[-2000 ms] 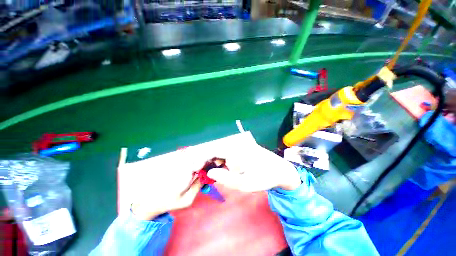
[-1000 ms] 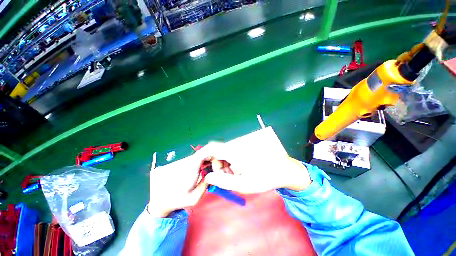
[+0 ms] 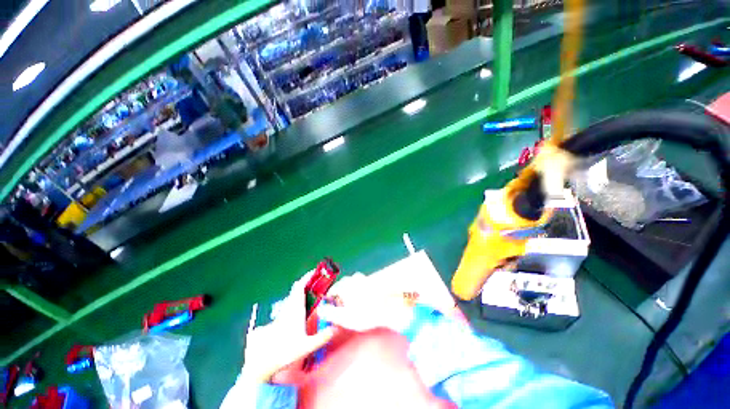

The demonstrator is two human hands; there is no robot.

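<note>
A red housing assembly (image 3: 322, 276) is held over the work mat (image 3: 356, 369), partly covered by my fingers. A bit of blue shows beside it between my hands. My left hand (image 3: 280, 339) is closed around its left and lower side. My right hand (image 3: 370, 302) touches it from the right, with fingers on its middle; glare washes out both hands. The yellow electric screwdriver (image 3: 490, 244) hangs to the right of my right hand, slightly blurred, touched by neither hand.
The screw feeder (image 3: 530, 297) stands under the screwdriver, with an open white box (image 3: 567, 240) behind it. A clear bag (image 3: 632, 188) lies on the black tray at right. Another clear bag (image 3: 144, 371) lies at left. Red-and-blue units (image 3: 176, 313) lie on the green conveyor. A black cable loops at right.
The view has shifted. The red housing now stands up more visibly between my hands, and my right hand's fingers have changed position on it. The screwdriver hangs more upright.
</note>
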